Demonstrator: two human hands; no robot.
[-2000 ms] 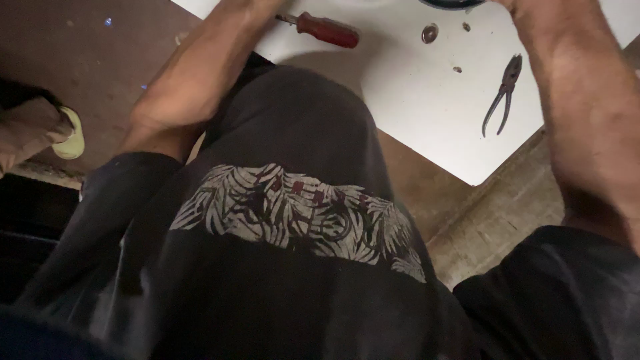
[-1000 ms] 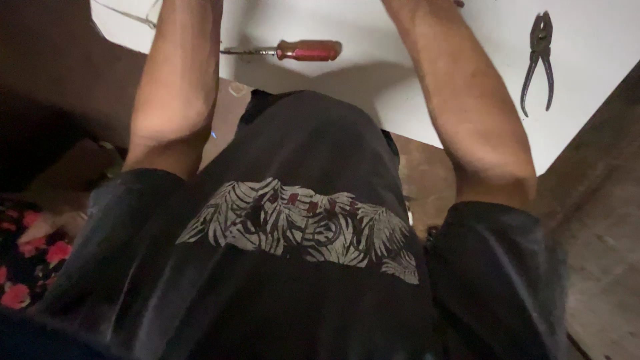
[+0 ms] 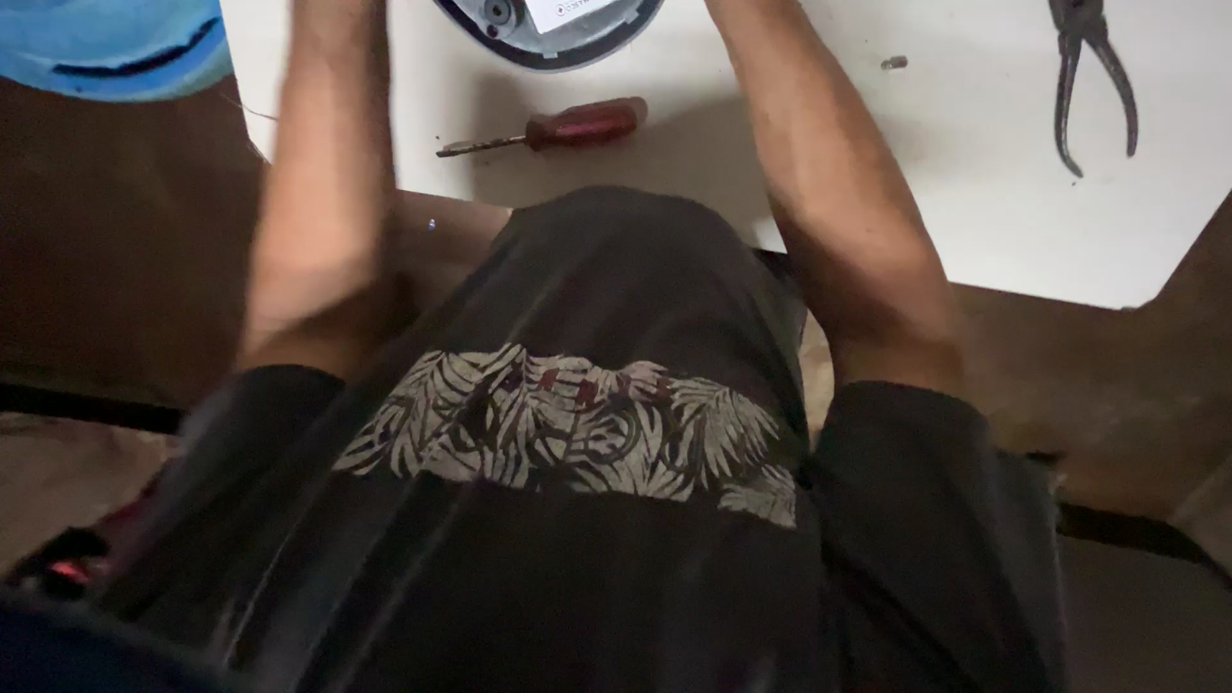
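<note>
Both forearms reach past the top edge of the head view, so my left hand and my right hand are out of frame. Between the forearms, cut off by the top edge, lies a round grey device housing point(image 3: 616, 37) with a dark rim and a white label. Below it on the white tabletop point(image 3: 1020, 231) rests a screwdriver point(image 3: 582, 125) with a red handle, its tip pointing left. To the right of my right forearm lie a small metal piece point(image 3: 895, 64) and dark metal pliers point(image 3: 1092, 87), their handles spread and toward me.
A blue round container point(image 3: 125, 87) with a dark streak stands beyond the table's left edge. Thin wire or thread hangs near that edge. The table's near edge runs just in front of my dark shirt.
The view has shifted; the lower part of the round housing and the blue container now show. The screwdriver and pliers still lie on the table.
</note>
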